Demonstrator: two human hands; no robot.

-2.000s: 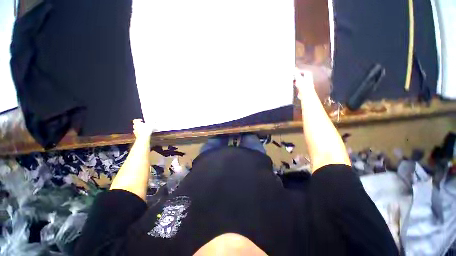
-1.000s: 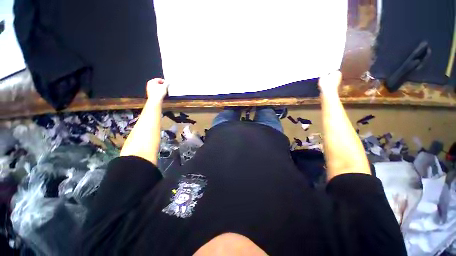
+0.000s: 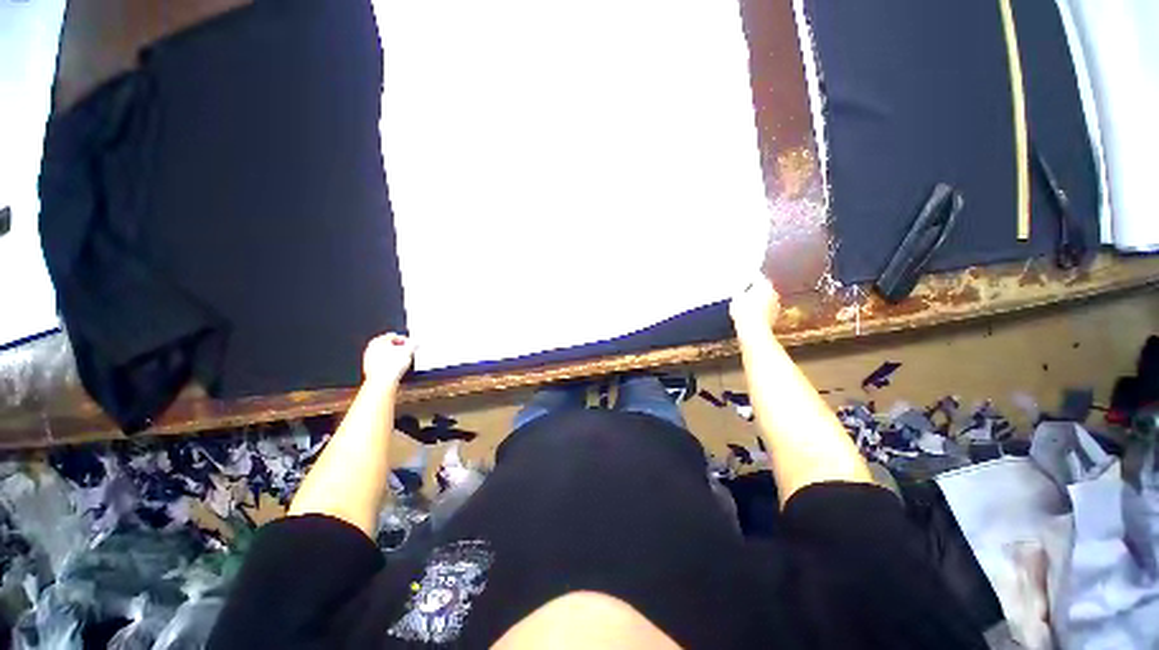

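Observation:
A large bright white paper sheet (image 3: 572,165) lies over black fabric (image 3: 273,191) on the brown wooden table (image 3: 534,373). The fabric shows to the left of the sheet and as a thin strip along its near edge. My left hand (image 3: 388,357) grips the sheet's near left corner at the table edge. My right hand (image 3: 755,309) grips its near right corner. The fingertips are small and washed out, so I cannot tell whether they also hold the fabric beneath.
On the right, a dark lay (image 3: 890,127) bears a black clamp-like object (image 3: 920,241), a yellow strip (image 3: 1018,127) and dark shears (image 3: 1063,216). White-topped lays show at both sides. Scraps (image 3: 902,429) and clear plastic bags (image 3: 76,546) cover the floor.
My right hand has come down from the sheet's right side to its near right corner. My left hand stays at the near left corner. The camera view has shifted.

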